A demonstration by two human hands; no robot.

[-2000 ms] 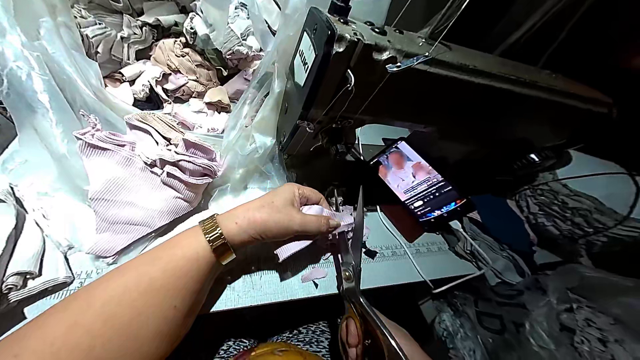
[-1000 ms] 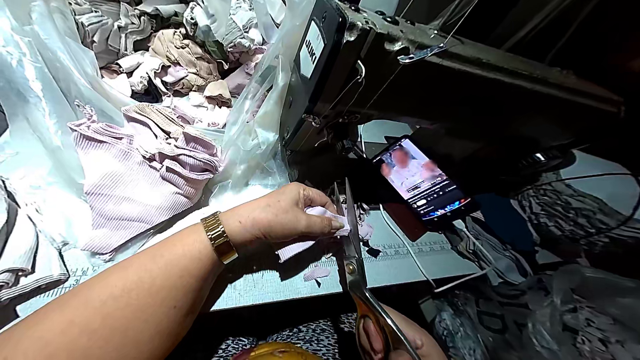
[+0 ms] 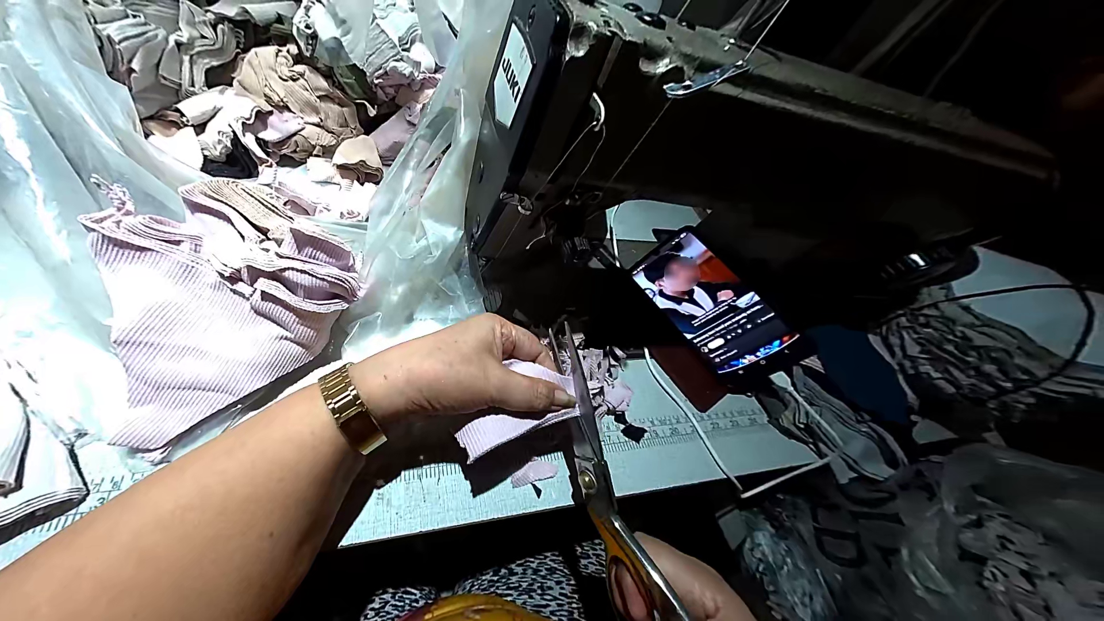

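Observation:
Between thumb and fingers, my left hand [image 3: 466, 366] pinches a small piece of pink ribbed fabric [image 3: 509, 431], just in front of the sewing machine's needle area. My right hand [image 3: 681, 578], partly cut off by the bottom edge, holds a pair of metal scissors [image 3: 588, 479] by the handles. The scissor blades point away from me and lie slightly apart at the fabric's right edge, by my left fingertips. Small fabric scraps [image 3: 608, 379] lie just beyond the blades, and a pink snippet [image 3: 535, 472] rests on the table below the held piece.
A Juki sewing machine [image 3: 776, 129] spans the upper right. Under its arm leans a lit phone [image 3: 716, 302] with a white cable [image 3: 690, 414]. Stacked pink ribbed pieces [image 3: 207, 345] and a plastic bag [image 3: 431, 198] of fabric are at left. Dark plastic [image 3: 906, 517] lies lower right.
The scissors' blades have shifted against the fabric's right edge, while my left hand keeps its pinch on the piece. The picture on the phone is different.

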